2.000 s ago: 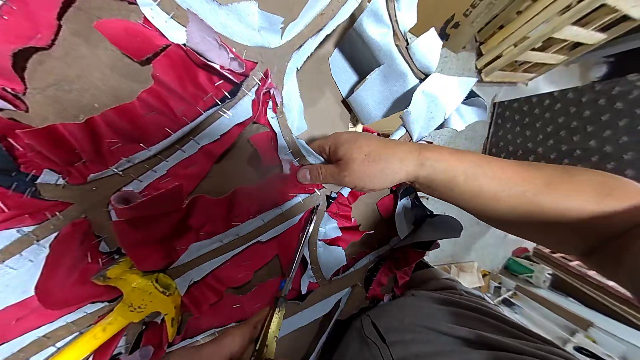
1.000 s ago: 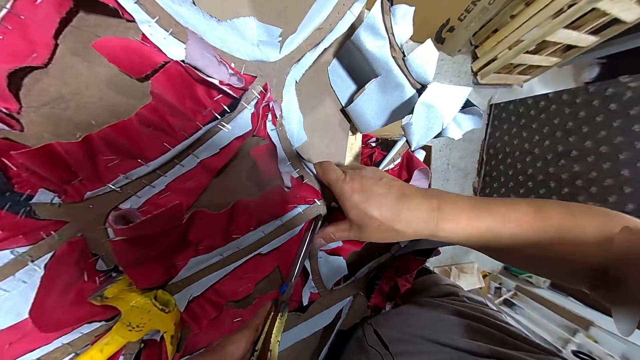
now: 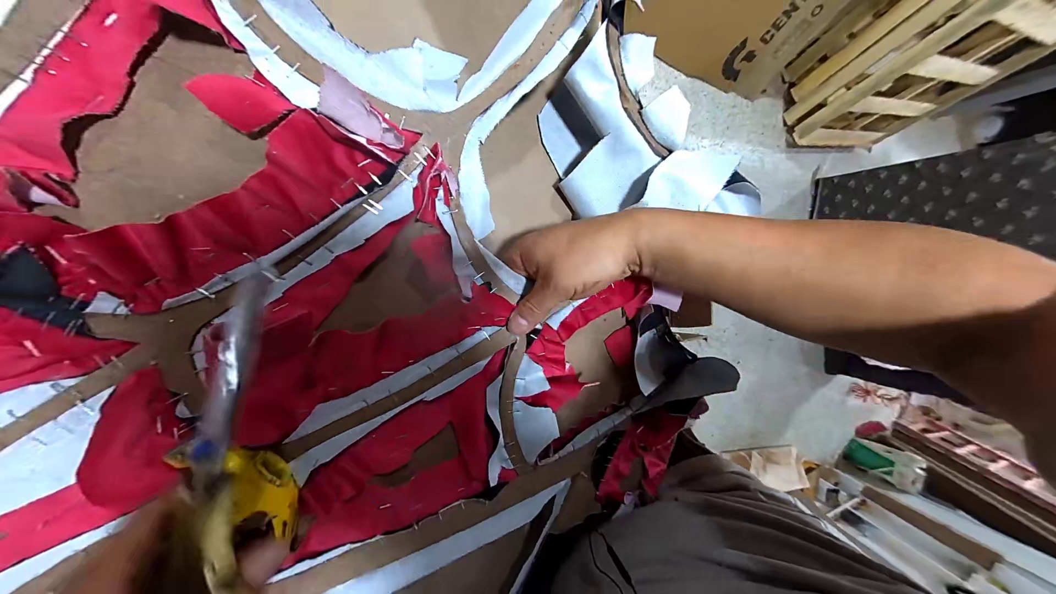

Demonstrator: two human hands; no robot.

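Observation:
Below centre, red cloth (image 3: 396, 355) and white cloth strips (image 3: 396, 384) are fixed with many small metal staples or pins to the brown bands of a panel (image 3: 462, 355). My right hand (image 3: 569, 264) presses on a curved band near the middle, thumb down on the red and white edge; its other fingertips are hidden. At the lower left, my left hand (image 3: 148, 544) is blurred around the yellowish handles of a long metal tool, apparently scissors (image 3: 235, 371), with blue at the pivot. A yellow tool (image 3: 264, 495) lies close behind that hand.
Loose white cloth flaps (image 3: 619, 148) hang at the panel's upper right edge. Beyond are a cardboard box (image 3: 701, 33), a wooden slatted crate (image 3: 899, 82) and a dark patterned mat (image 3: 949, 190). A shelf with assorted items (image 3: 907, 511) stands lower right, past my trousers (image 3: 701, 536).
My left hand has swung the scissors-like tool away from my right hand, toward the left, over the red cloth and beside the yellow tool. My right hand stays near the same junction.

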